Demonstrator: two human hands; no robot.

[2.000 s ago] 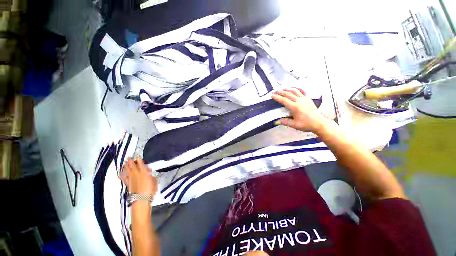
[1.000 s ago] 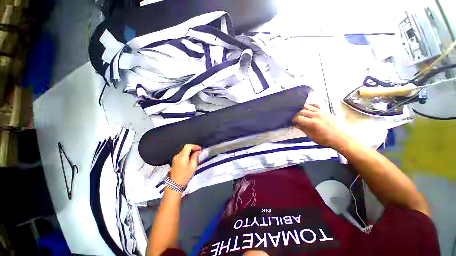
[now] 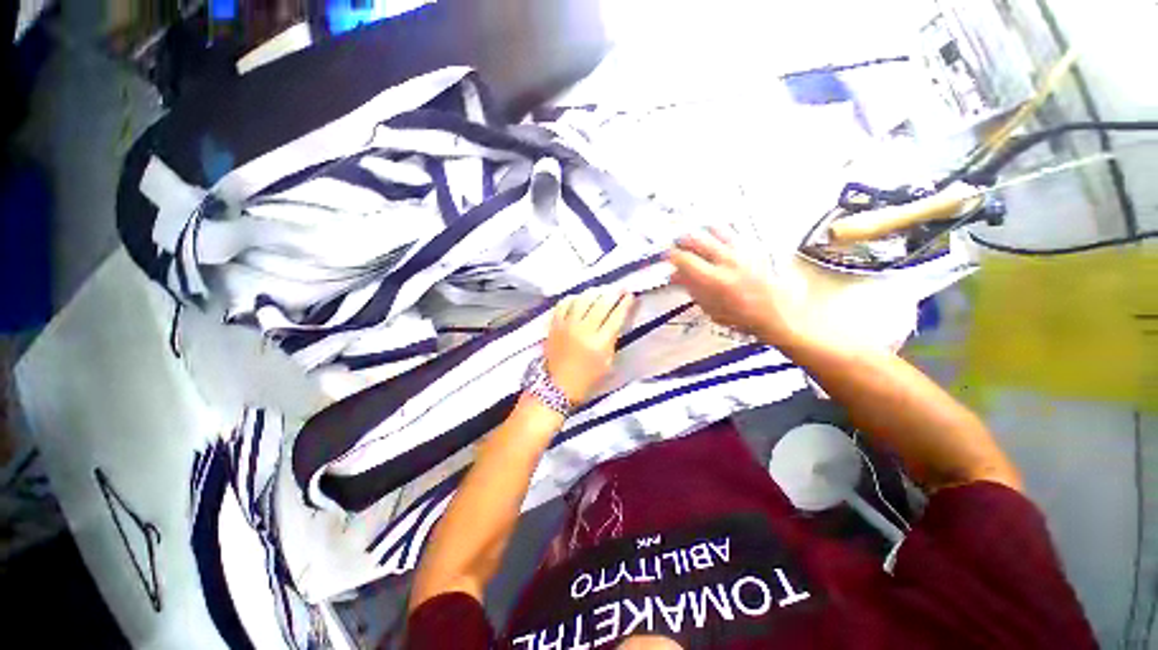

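Observation:
A long striped fabric piece (image 3: 445, 389) lies lengthwise on the narrow black padded board (image 3: 333, 434), its left end slightly curled. My left hand (image 3: 588, 340) lies palm down on the piece near the middle of the board, fingers flat. My right hand (image 3: 719, 282) rests at the right end of the piece with its fingertips on the cloth. Whether the fingers pinch the cloth is hidden. Flat pressed striped pieces (image 3: 676, 390) lie along the near edge of the board.
A crumpled heap of striped pieces (image 3: 381, 229) lies behind the board. The steam iron (image 3: 895, 218) stands at right with hoses running to the upper right. A fanned striped stack (image 3: 241, 533) and a clothes hanger (image 3: 131, 533) lie at left. A wider black board (image 3: 273, 108) is behind the heap.
The board was bare a second ago; a striped piece now lies on it. My left hand has moved right and up onto the cloth, and my right hand has moved left. The view has shifted.

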